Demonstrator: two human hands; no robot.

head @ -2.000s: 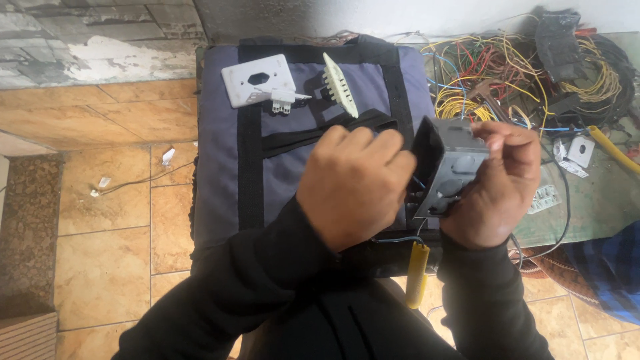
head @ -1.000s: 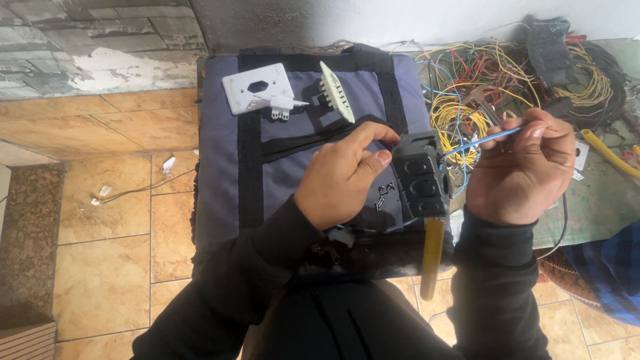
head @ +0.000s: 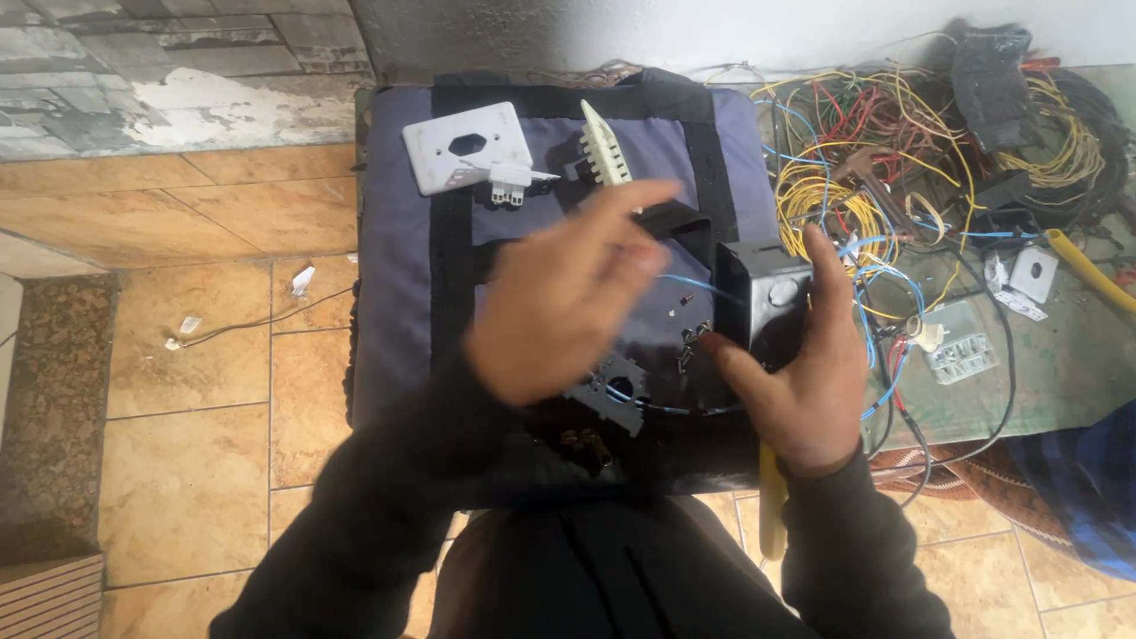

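My right hand (head: 803, 382) grips a dark plastic electrical box (head: 774, 288) from its right side, thumb at the lower edge. A yellow conduit (head: 772, 506) hangs below the box, and a blue wire (head: 688, 280) runs out to its left. My left hand (head: 568, 293), blurred, hovers over the grey-blue bag (head: 399, 266); whether it holds the wire cannot be told. Beneath it lies a dark mounting frame (head: 621, 390), with small screws (head: 688, 351) nearby. Towards the bag's back are a white socket plate (head: 461, 146), a white connector (head: 508, 184) and a pale terminal strip (head: 605, 146).
Tangled wires (head: 874, 115) and a coil of black cable (head: 1087, 133) lie on the green surface at right. A small clear box of parts (head: 963, 355), another white plate (head: 1034, 273) and a yellow tube (head: 1092, 271) are there too. A grey wall (head: 799, 31) stands behind.
My right hand has gone from pulling out a blue wire to holding the box. My left hand has let go of the box and sits to its left.
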